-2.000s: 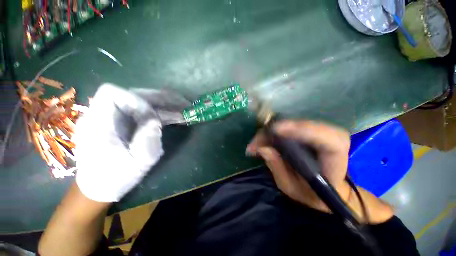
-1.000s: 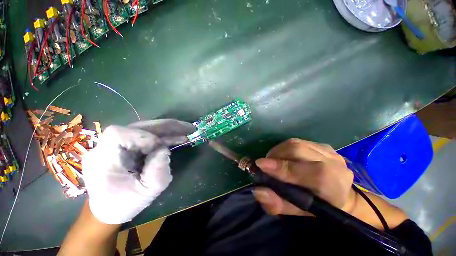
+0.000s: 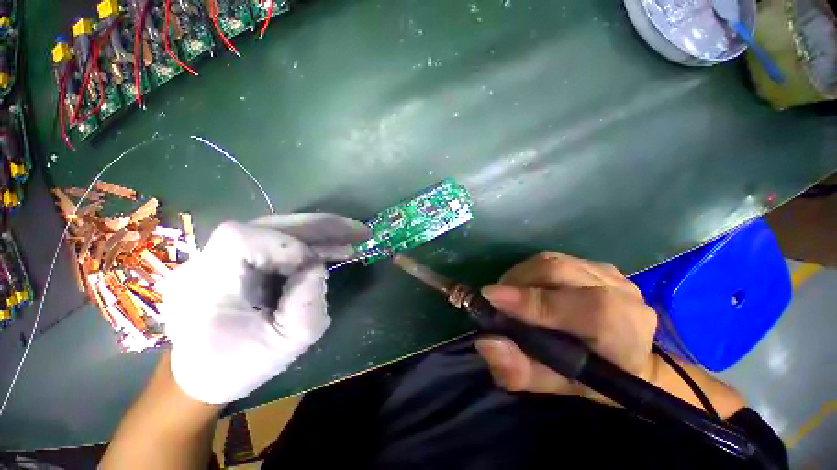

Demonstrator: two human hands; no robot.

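My left hand (image 3: 252, 303), in a white glove, holds the left end of a green circuit board (image 3: 424, 218) between its fingers. Thin solder wire (image 3: 240, 167) curves behind this hand, and a short straight end runs from the fingers to the board's lower left corner. My right hand (image 3: 576, 321), bare, grips a black soldering iron (image 3: 541, 347). The iron's pale tip is at the lower left edge of the board, close to the wire end; whether it touches is too small to tell.
Copper strips (image 3: 124, 266) lie left of my glove. Board assemblies (image 3: 170, 55) with yellow parts and red wires stand at the upper left, more at the left edge. A white dish (image 3: 684, 32) and a yellowish container (image 3: 803, 55) are upper right. A blue stool (image 3: 725, 294) is below the bench.
The iron has come from the board's right end to its lower left edge. Since one second ago, board, glove and iron have shifted slightly right together in view.
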